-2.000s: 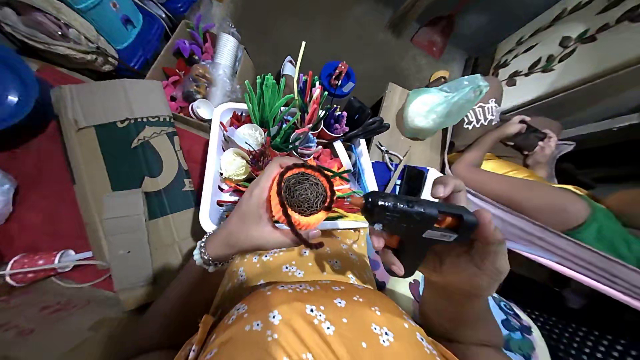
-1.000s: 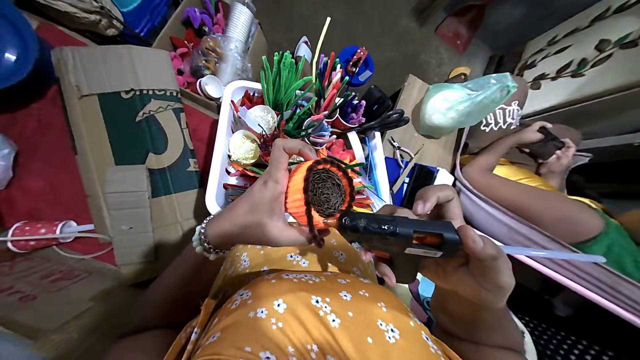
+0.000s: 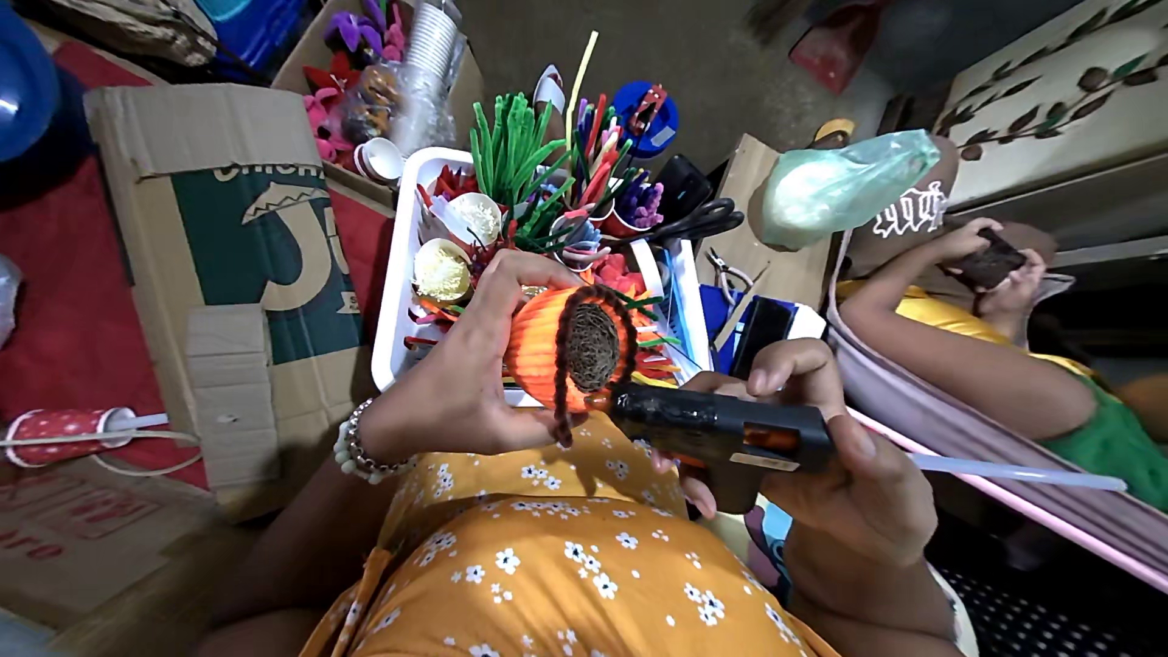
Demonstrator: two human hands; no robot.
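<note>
My left hand [image 3: 465, 374] grips an orange ribbed pot-shaped craft piece [image 3: 538, 351] with a brown fibrous top. A dark brown pipe cleaner [image 3: 563, 365] lies around its rim, one end hanging loose at the bottom. My right hand [image 3: 821, 447] holds a black hot glue gun [image 3: 721, 424], its nozzle at the lower right of the rim; whether it touches cannot be told. A clear glue stick [image 3: 1022, 472] sticks out of its rear. Behind the piece stands a white plastic basket [image 3: 397, 274] with green pipe cleaners [image 3: 511, 151] and cups of craft pieces.
Flattened cardboard [image 3: 155, 246] lies at left beside a red-and-white dotted cup [image 3: 64, 436]. Pliers [image 3: 727, 274] and a green plastic bag [image 3: 839, 187] are at right. Another person [image 3: 976, 347] reclines there, holding a dark object. A box of fuzzy flowers [image 3: 301, 68] stands at back left.
The brown pipe cleaner's loose end, beside the lower rim earlier, now hangs from the rim's left side. The glue gun's nozzle stays by the lower right of the rim. Both hands keep their holds.
</note>
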